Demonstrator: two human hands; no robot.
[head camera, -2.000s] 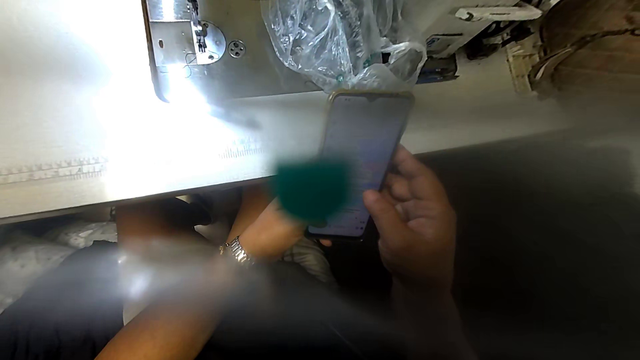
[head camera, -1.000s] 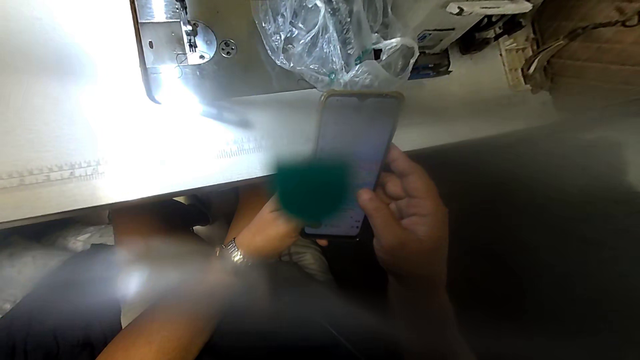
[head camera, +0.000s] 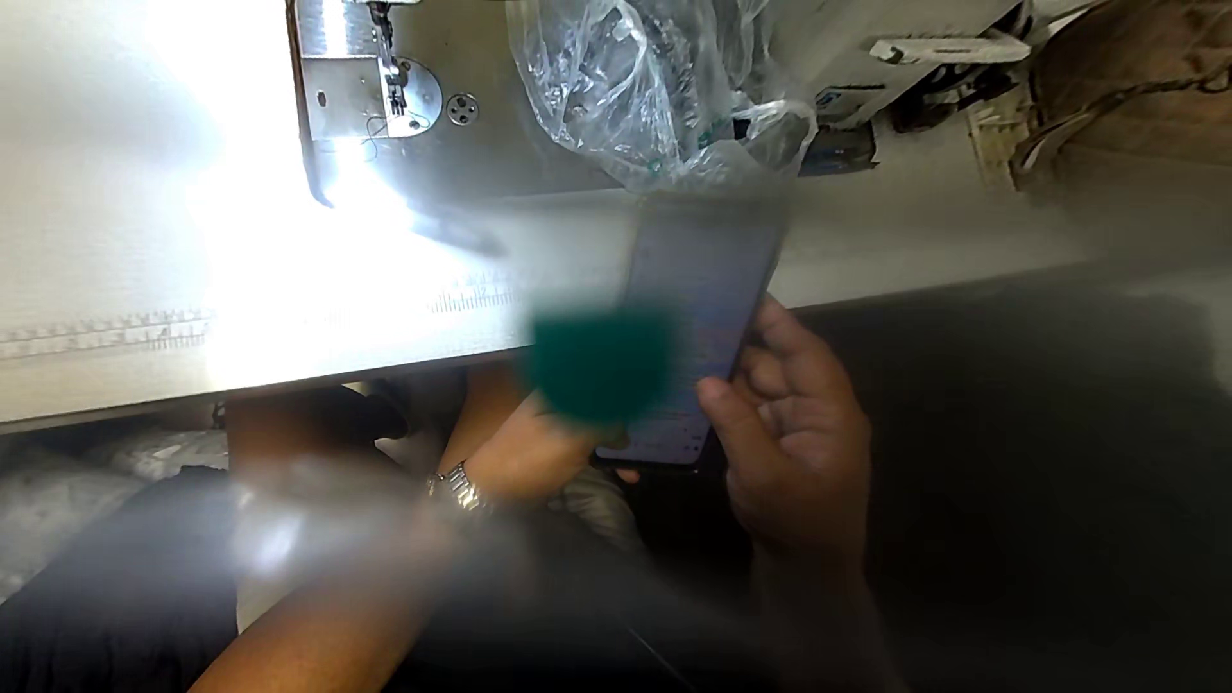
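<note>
A smartphone (head camera: 707, 279) with a lit screen stands tilted in front of the table edge, its top end over the table. My right hand (head camera: 804, 428) grips its right side, thumb on the front edge and fingers behind. My left hand (head camera: 529, 452), with a metal-banded watch (head camera: 463, 487) at the wrist, is at the phone's lower left; a blurred green shape covers its fingers, so its hold is unclear. Beyond the phone lies a clear plastic bag (head camera: 635, 91) on the sewing machine's bed.
The sewing machine's needle plate (head camera: 421, 99) and presser foot (head camera: 395, 89) are at the upper left, under a bright light. A printed measuring scale (head camera: 106, 332) runs along the table. A white plastic piece (head camera: 951, 49) and brown material (head camera: 1136, 91) lie at the upper right.
</note>
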